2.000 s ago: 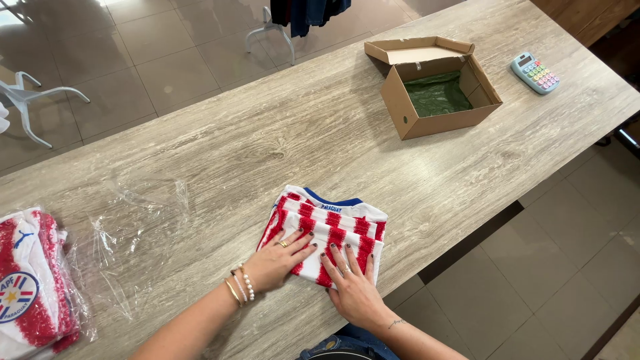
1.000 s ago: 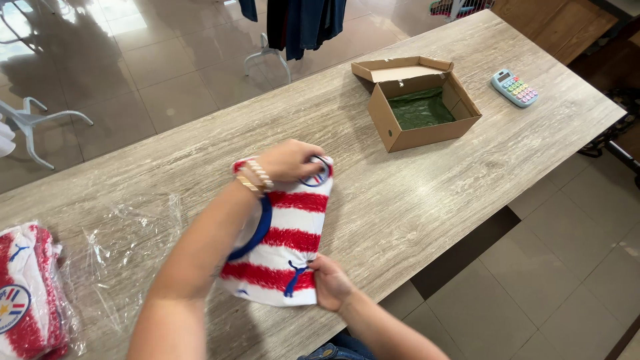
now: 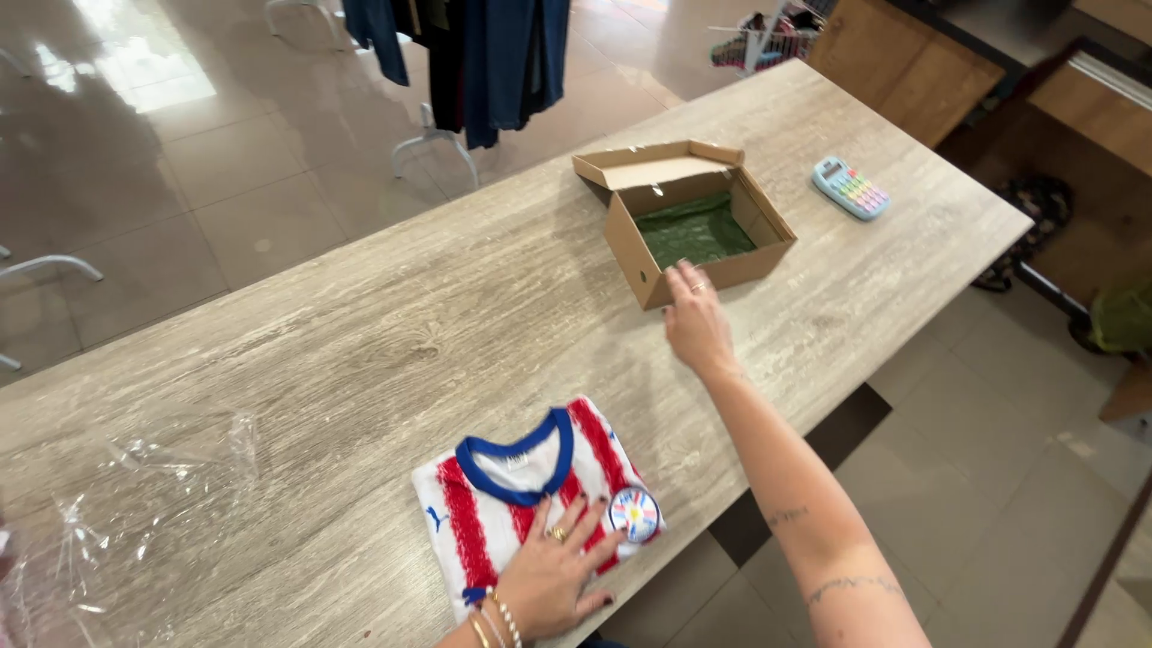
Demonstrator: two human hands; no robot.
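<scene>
A red-and-white striped football jersey (image 3: 463, 531) with a blue collar lies folded, front side up, near the table's front edge. My left hand (image 3: 553, 576) rests flat on its lower part, fingers spread, beside the round crest. Farther off stands an open cardboard box (image 3: 643, 261), its lid folded back, with a green plastic item (image 3: 697, 229) inside. My right hand (image 3: 697, 319) is at the near wall of the box, fingertips by its top edge; whether they grip it I cannot tell.
Clear plastic bags (image 3: 153, 486) lie at the left of the wood-look table (image 3: 360, 333). A light blue calculator (image 3: 850, 189) sits right of the box. Jeans (image 3: 513, 63) hang on a rack beyond the far edge. The table's near edge runs diagonally to the right corner.
The jersey has been turned over and laid down with its crest side up. My right hand has left it and reached out to the box, while my left hand now presses on the jersey.
</scene>
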